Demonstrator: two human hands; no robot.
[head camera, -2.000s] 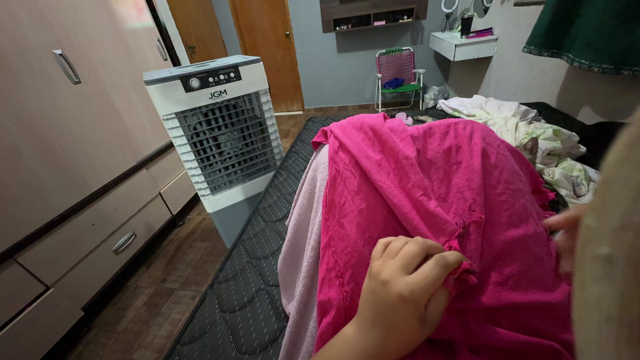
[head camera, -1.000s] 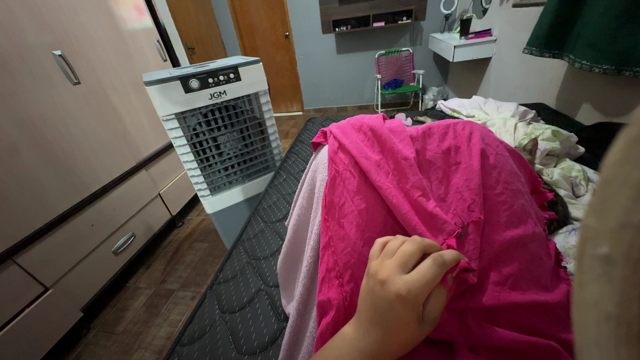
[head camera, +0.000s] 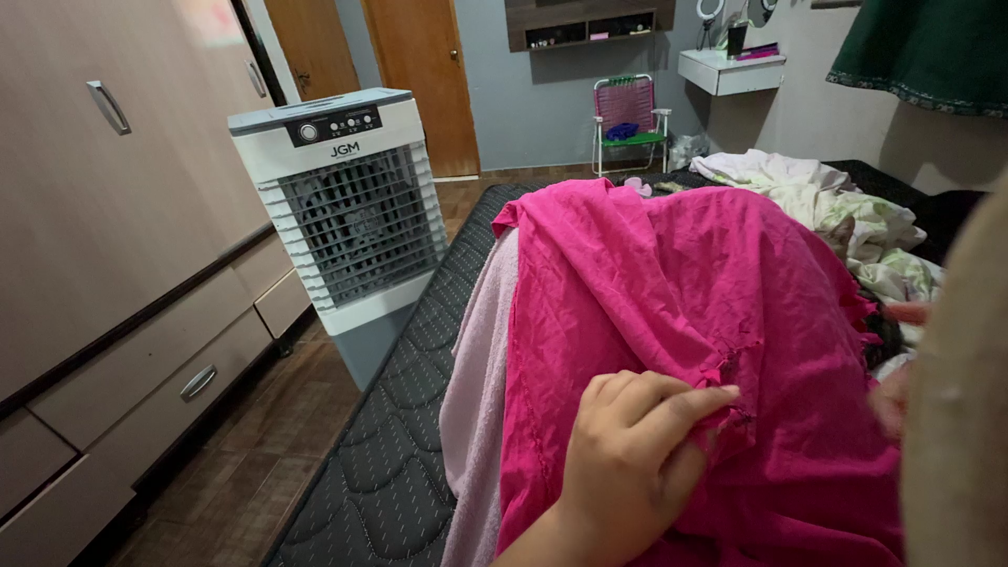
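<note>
Bright pink fabric lies draped over a raised shape, with gathered, dark-stitched or torn spots in it. My left hand pinches a bunched bit of this fabric between thumb and fingers. At the right edge, part of my right hand shows beside the fabric's frayed edge, mostly hidden behind a blurred beige object close to the camera; whether it holds anything cannot be told. A pale pink towel-like cloth hangs out from under the pink fabric on the left.
The pile rests on a dark quilted mattress. White and green patterned bedding is heaped behind it. An air cooler stands left of the mattress, beside a wardrobe. A folding chair is at the far wall.
My right hand is out of sight one second ago and now shows again at the right edge. My left hand keeps its pinch on the pink fabric.
</note>
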